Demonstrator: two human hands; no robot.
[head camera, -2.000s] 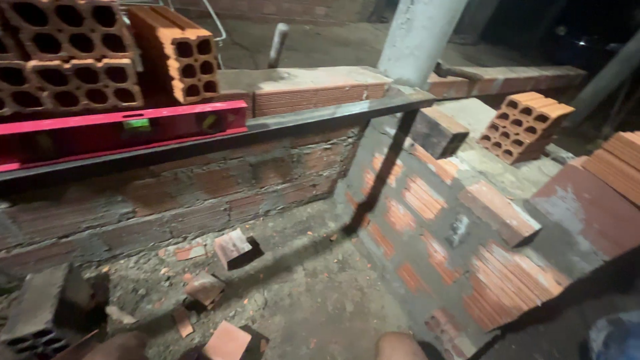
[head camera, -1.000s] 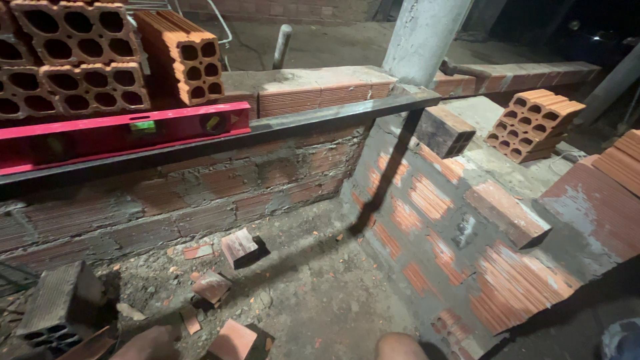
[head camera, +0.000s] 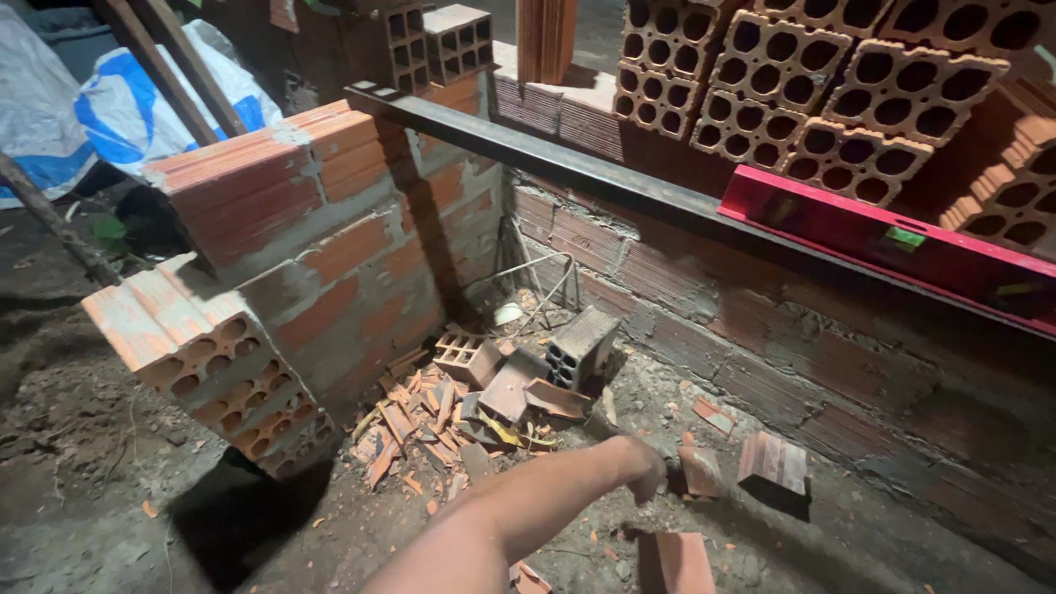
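Note:
My left hand (head camera: 645, 472) reaches over the dirt floor from the bottom of the view, wrist bent and fingers pointing down. Its fingertips are mostly hidden, so a hold on anything cannot be made out. Just right of it lies a broken piece of clay brick (head camera: 700, 467), with a larger ribbed brick piece (head camera: 772, 464) further right. A flat reddish piece (head camera: 685, 563) lies nearer to me. Beyond the wrist is a pile of brick shards (head camera: 421, 412) with a hollow block (head camera: 582, 346). My right hand is out of view.
A dark metal bar (head camera: 577, 169) spans the low brick walls, bearing a red spirit level (head camera: 891, 239). Hollow bricks (head camera: 775, 74) are stacked behind it. At left, the brick wall (head camera: 272, 173) has a stepped end with a protruding hollow brick (head camera: 206, 355). Bent wire (head camera: 536, 272) stands in the corner.
The view has swung left, bringing in the left wall and the shard pile. My left hand, at the lower edge a second ago, now shows with its forearm stretched out over the floor.

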